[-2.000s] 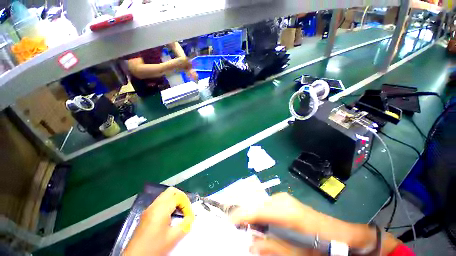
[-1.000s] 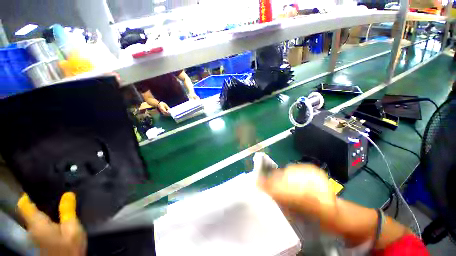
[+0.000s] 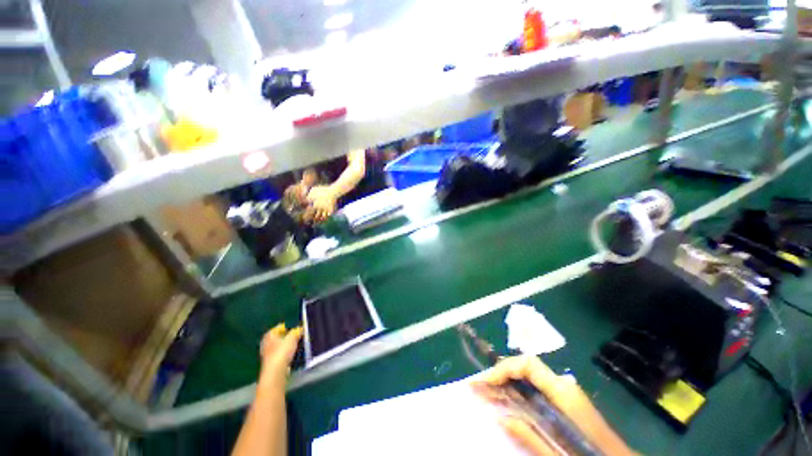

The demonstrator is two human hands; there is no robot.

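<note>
My left hand [image 3: 280, 347], with yellow finger cots, is at the left edge of a dark, light-bordered solar panel [image 3: 338, 318]. Its fingertips meet that edge; the grip is small in view. The panel is dark side up over the green bench, its lower edge by the pale rail. My right hand [image 3: 543, 396] holds the soldering iron [image 3: 554, 419] over the right part of the white panel stack [image 3: 401, 427]. The iron's metal end points up and left. The stack is cut off by the bottom edge.
A crumpled white scrap [image 3: 532, 329] lies behind my right hand. The iron stand with yellow sponge [image 3: 681, 401] and the black soldering station [image 3: 681, 303] with its wire reel [image 3: 623, 230] are at right. A person's arms [image 3: 334, 191] show across the line, below the overhead shelf [image 3: 401, 111].
The large black piece my left hand held up at left no longer shows that way. My left hand is now farther forward, at the dark-faced panel by the rail. The iron is now clearly visible in my right hand.
</note>
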